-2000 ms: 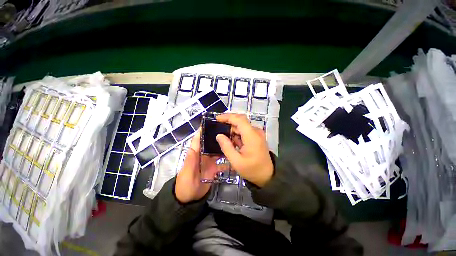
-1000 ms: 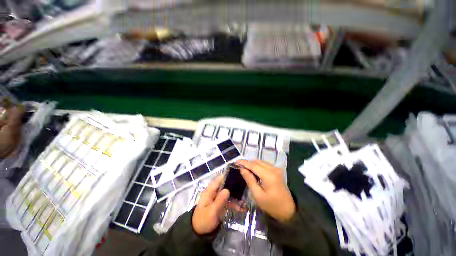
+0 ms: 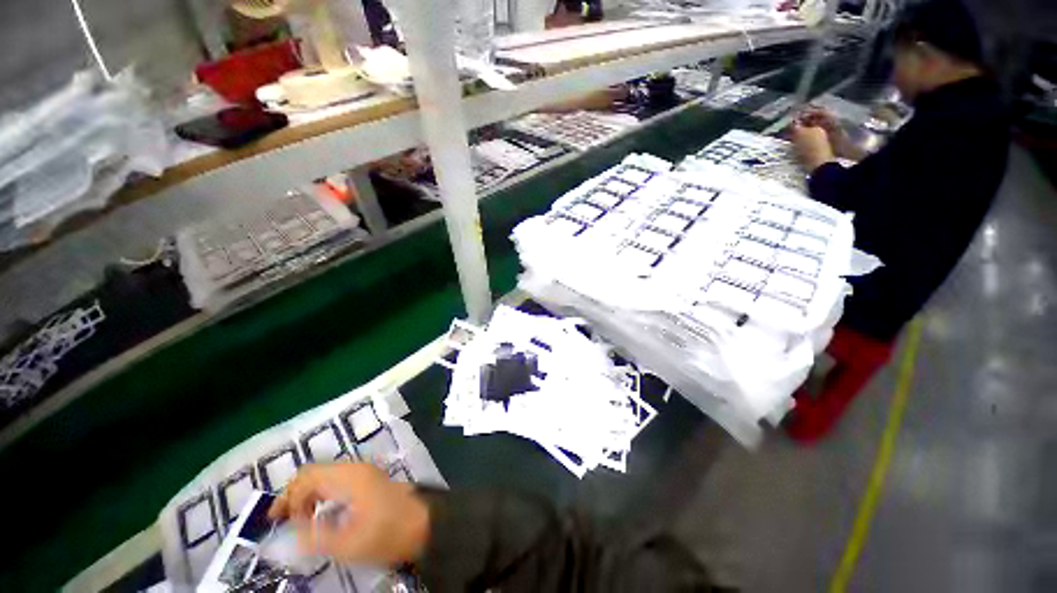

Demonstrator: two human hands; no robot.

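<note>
My right hand (image 3: 359, 510) is at the lower left, blurred, with its dark sleeve reaching in from the bottom. Its fingers are bent over a white-bordered die-cut sheet (image 3: 241, 535); whether they grip it cannot be told. A small whitish patch shows at the fingers. The sheet lies slanted over the pale blister tray (image 3: 408, 446), whose back row of pockets holds dark-rimmed frames (image 3: 278, 469). My left hand is out of the picture. The frame with the black pad is not visible.
A waste pile (image 3: 556, 400) with loose black pieces (image 3: 508, 373) lies right of the tray. Beyond it stands a tall stack of wrapped trays (image 3: 695, 249). A post (image 3: 446, 162) rises by the green conveyor belt (image 3: 267, 348). A person (image 3: 927, 174) sits at the upper right.
The view has swung right, so the tray and waste pile sit further left. The left tray stack and my left hand have left the picture. My right hand has moved over the die-cut sheet.
</note>
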